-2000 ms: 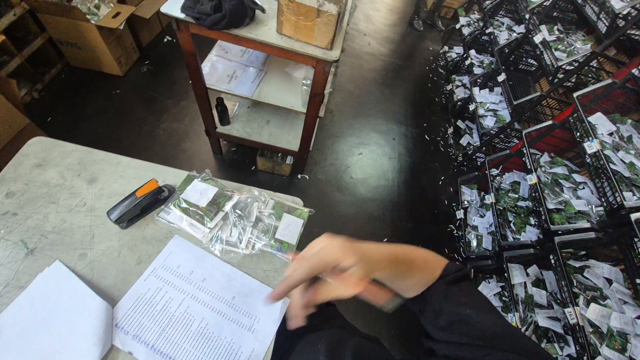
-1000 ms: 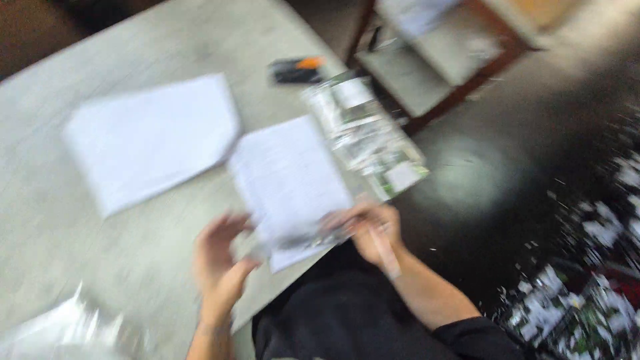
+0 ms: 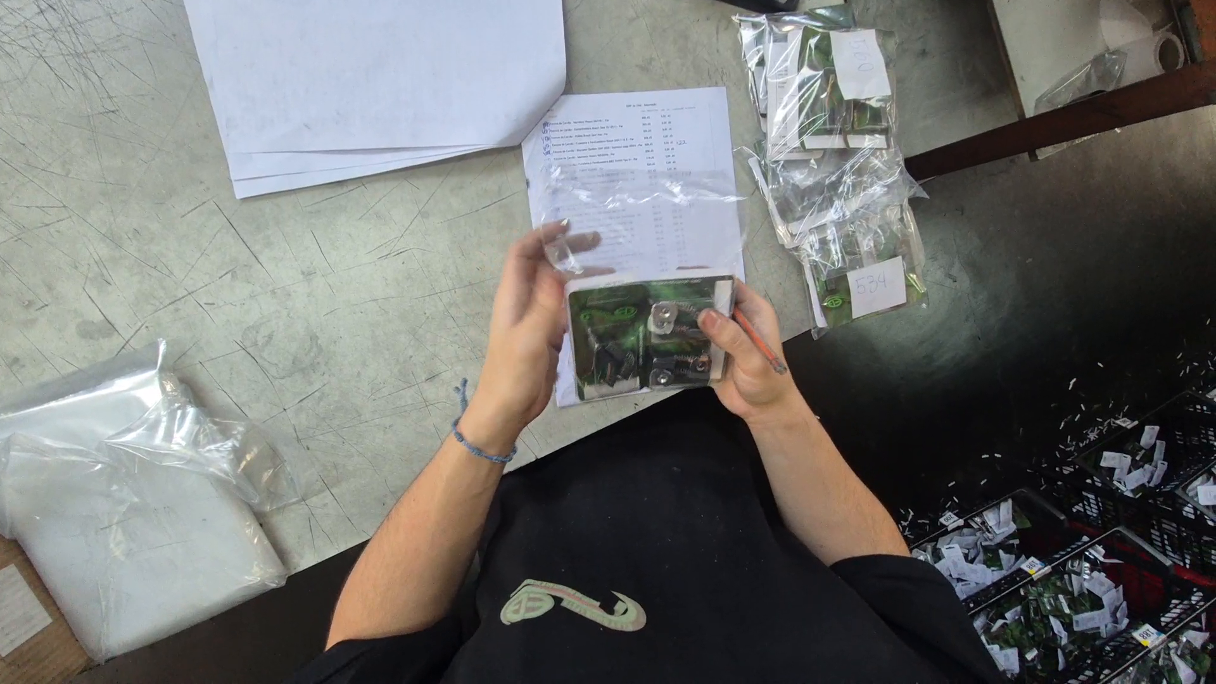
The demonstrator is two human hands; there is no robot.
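My right hand [image 3: 750,351] grips a clear plastic bag holding green carded packs with small metal and black parts [image 3: 651,337]; an orange pencil-like stick [image 3: 758,339] is also in that hand. At the bag's left edge, my left hand [image 3: 532,313] has its thumb and fingers around the loose clear film of the bag's upper part [image 3: 646,214]. Beneath lies a printed list with handwritten marks [image 3: 632,128], partly covered by the bag. To the right, filled clear bags with green cards and handwritten paper slips [image 3: 826,180] lie at the table's edge.
White paper sheets [image 3: 380,76] lie on the scratched table [image 3: 313,266] at the upper left. A stack of empty-looking clear bags [image 3: 142,513] sits at the lower left. Black crates of tagged packs [image 3: 1054,589] stand at the lower right. A shelf unit [image 3: 1073,57] is at the upper right.
The view has swung left and down to the table. Two seconds ago only my right hand showed, blurred above the list; now both hands are at the bag of green packs.
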